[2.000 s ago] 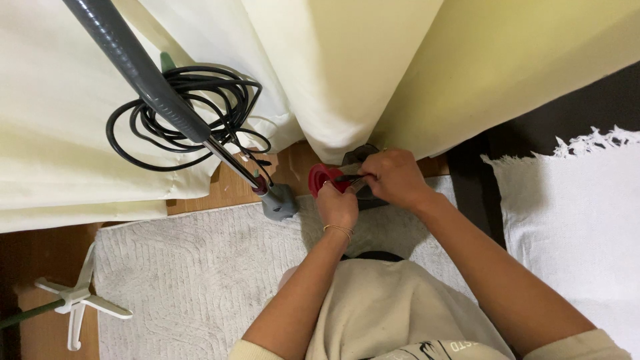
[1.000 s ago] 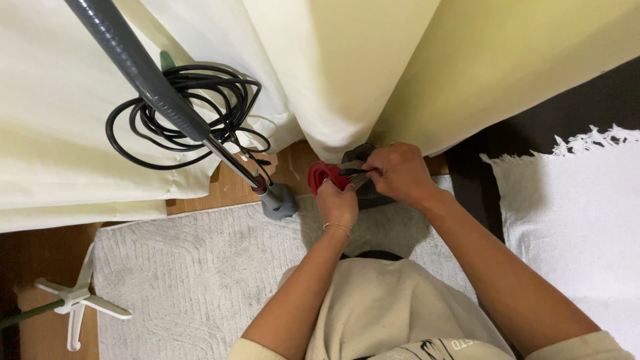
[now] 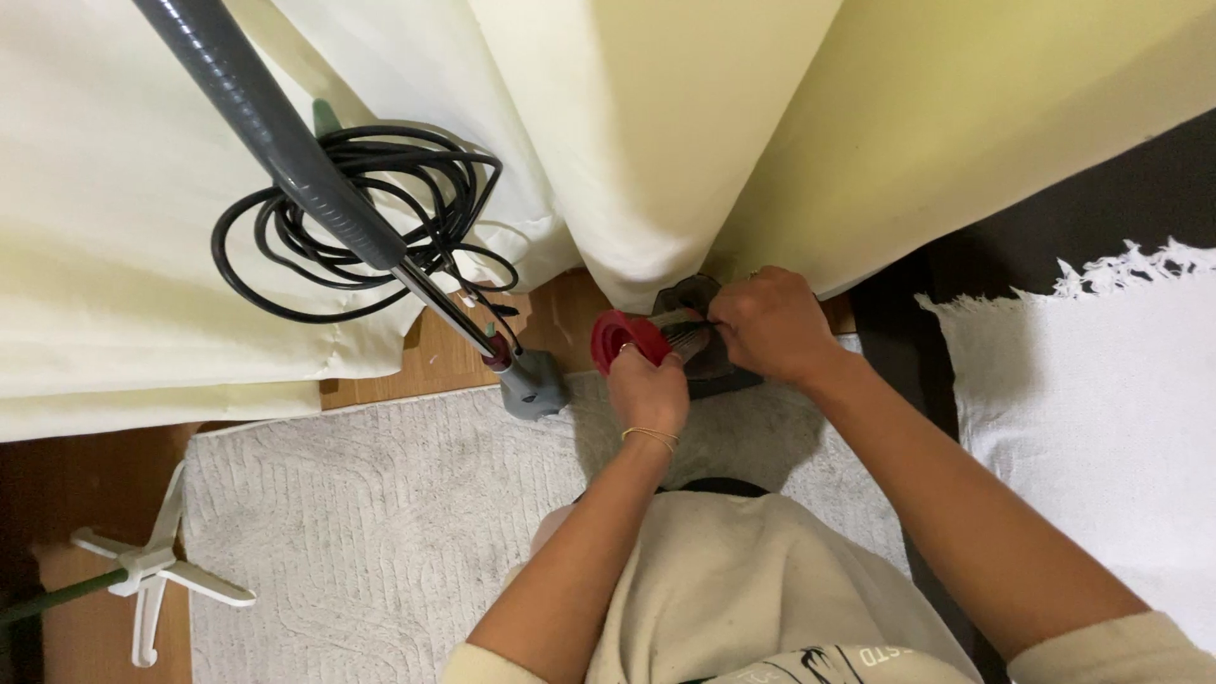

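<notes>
My left hand holds a red round plastic part with a ribbed, greyish section pointing right; what exactly it is cannot be told, perhaps a vacuum filter. My right hand is closed at the right end of that section, its fingertips pinching something thin and dark there. Beneath both hands a dark translucent container stands at the foot of the curtain, partly hidden by the hands. To the left, a grey vacuum cleaner neck joins a metal tube and a thick grey handle.
Coiled black cable lies around the handle against pale yellow curtains. A light patterned rug covers part of the wooden floor. A white stand base is at lower left, and a fringed white cloth at right.
The right hand has shifted slightly near the red part, and its fingers are more bunched than a second ago. The left hand keeps its hold on the red part.
</notes>
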